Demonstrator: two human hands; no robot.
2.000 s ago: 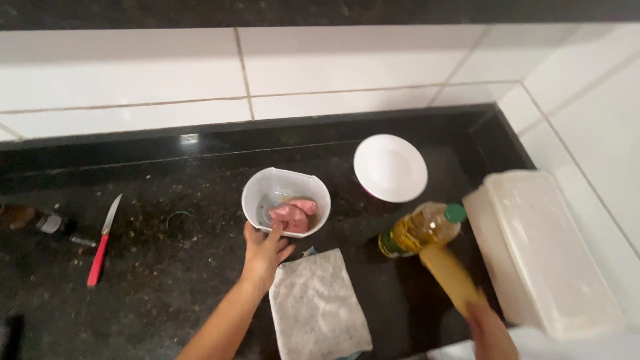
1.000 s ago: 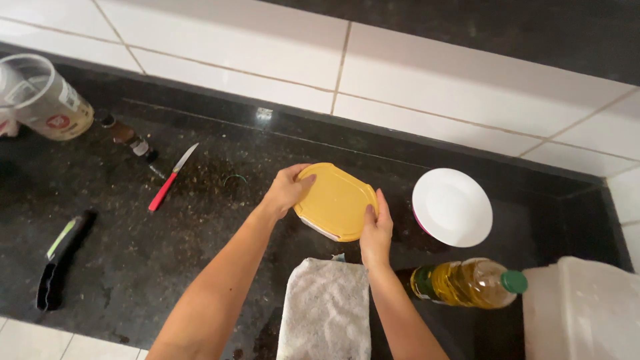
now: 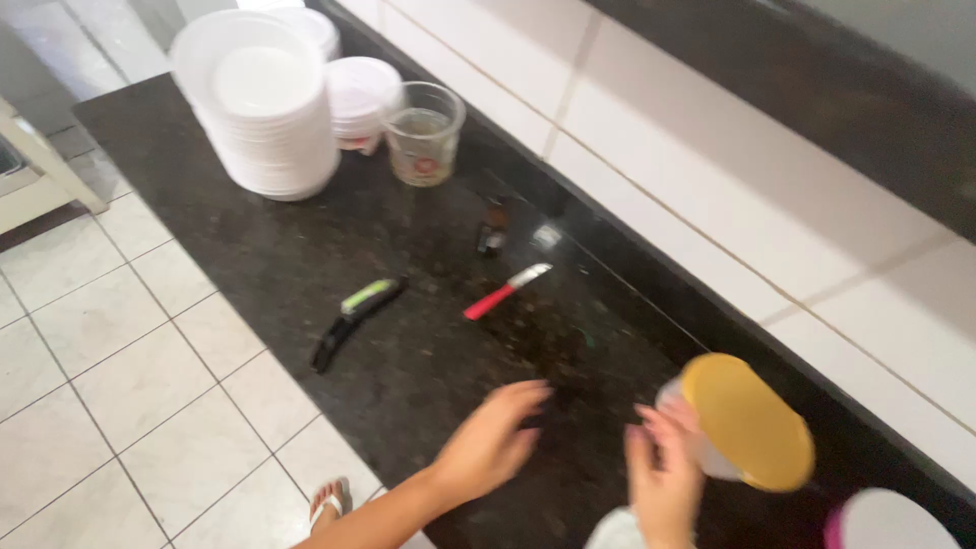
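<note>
A plastic container with a yellow lid (image 3: 751,423) stands on the dark stone counter at the lower right, with pinkish contents showing through its wall. My right hand (image 3: 667,461) is beside its near side, fingers apart, holding nothing. To the left, my left hand (image 3: 492,438) hovers over the counter with its fingers spread, empty and slightly blurred. A small knife with a red handle (image 3: 490,300) lies beyond my left hand. A black curved object with a green part (image 3: 354,320) rests near the counter's front edge.
Stacked white plates or bowls (image 3: 267,130) rise at the far left, beside lidded white tubs (image 3: 362,99) and a clear plastic jug (image 3: 424,141). A small dark bottle (image 3: 493,229) lies near the wall. A white round item with a pink rim (image 3: 888,522) is at the lower right.
The yellow lid, seen apart from the container two seconds ago, now covers it. Both hands have let go of the lidded container. The view has swung left.
</note>
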